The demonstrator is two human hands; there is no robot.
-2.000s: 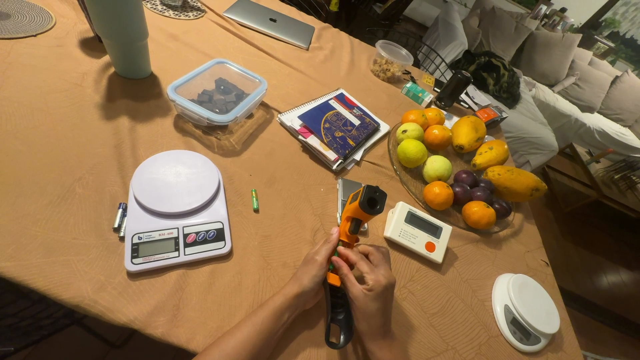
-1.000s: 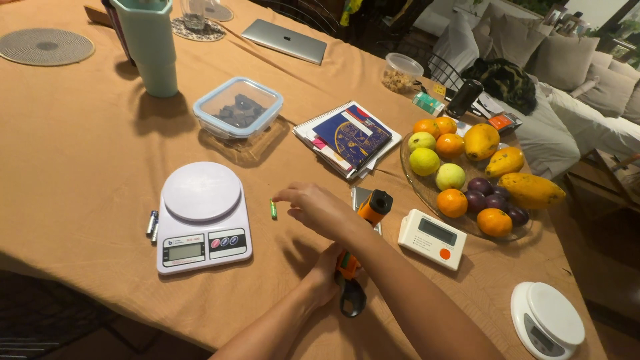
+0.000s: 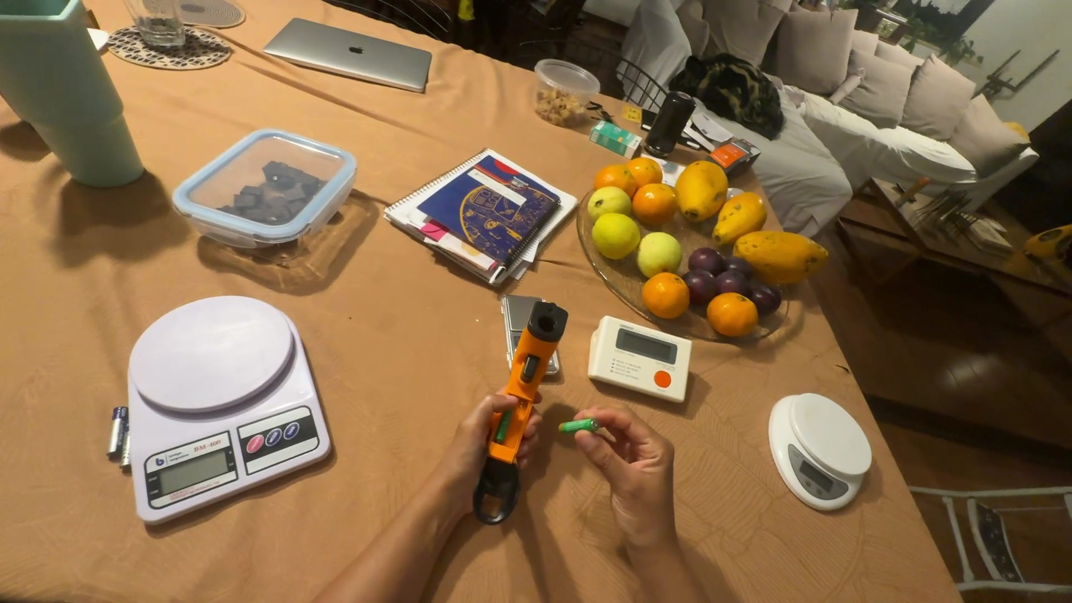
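Note:
My left hand grips an orange and black infrared thermometer gun, its black nozzle pointing away from me. The handle's battery compartment shows open, with a green battery inside it; a black cover hangs at the handle's bottom end. To the right of the handle, my right hand pinches a green AAA-type battery between thumb and fingers, apart from the gun. A small pocket scale lies partly hidden behind the gun. Beyond my right hand stands a white device with a display and orange button.
A white kitchen scale is at left, two batteries beside it. A smaller scale sits near the right edge. Farther back are a glass container, notebooks, a fruit plate, a laptop and a tumbler.
My right hand has reached left to the green battery on the tablecloth, taken hold of it, and come back beside the gun. My left hand still holds the gun.

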